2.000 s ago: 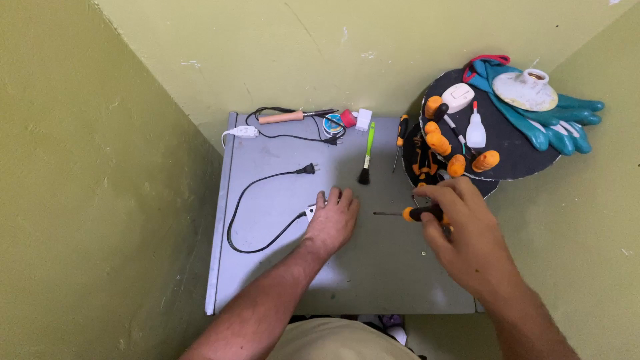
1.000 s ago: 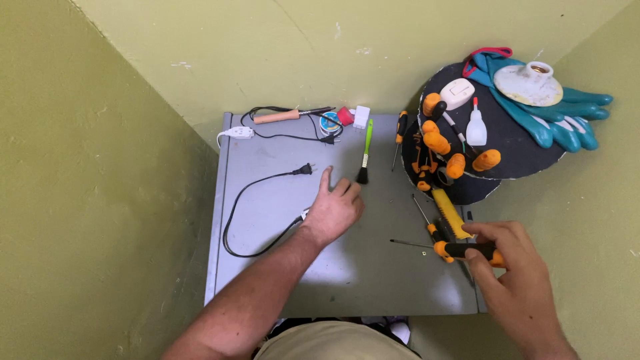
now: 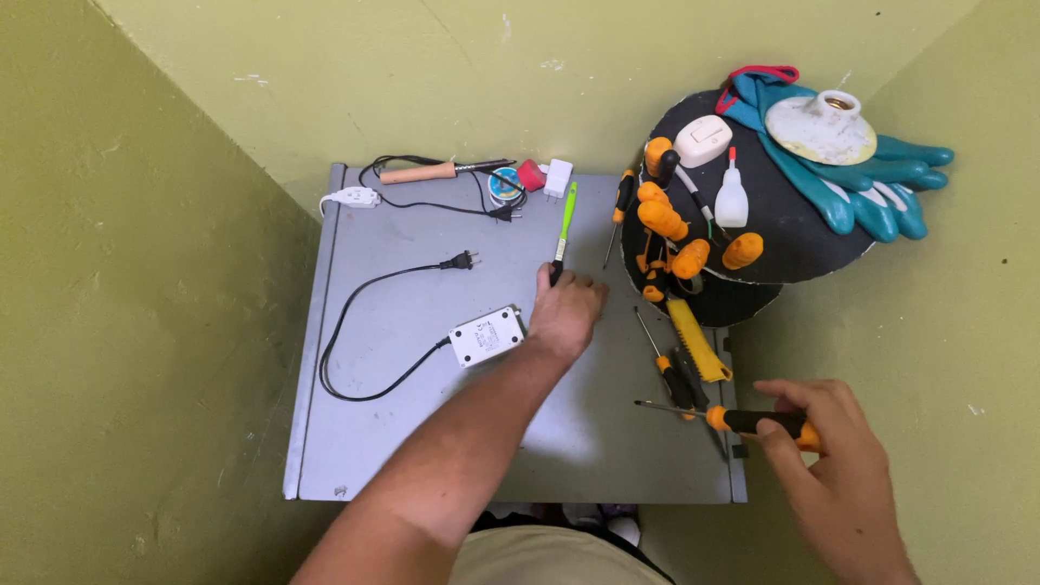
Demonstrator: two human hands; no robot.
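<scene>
My right hand (image 3: pixel 829 447) holds a screwdriver (image 3: pixel 760 422) with an orange and black handle over the table's right edge, its shaft pointing left. My left hand (image 3: pixel 569 313) is at the bristle end of a green-handled brush (image 3: pixel 569 215), fingers bent downward; whether it grips the brush cannot be told. Left of that hand lies a small white box (image 3: pixel 487 336) with dark corner feet and print, its black cord ending in a two-pin plug (image 3: pixel 459 261). Near the held tool lie another screwdriver (image 3: pixel 673 378) and a yellow serrated plastic piece (image 3: pixel 699 341).
At the grey table's (image 3: pixel 390 463) back are a soldering iron (image 3: pixel 418 173), solder spool (image 3: pixel 505 187), white adapter (image 3: pixel 557 179) and white cord connector (image 3: pixel 356 197). A slim screwdriver (image 3: pixel 621 199) lies beside black round tiers (image 3: pixel 800 252) bearing orange-handled tools, a switch (image 3: pixel 704 141), bottle (image 3: pixel 731 195), gloves (image 3: pixel 877 175) and lamp holder (image 3: pixel 821 127).
My left hand has moved right from the white box to the brush's bristle end, uncovering the box. My right hand, still holding the screwdriver, has moved right and toward the table's front.
</scene>
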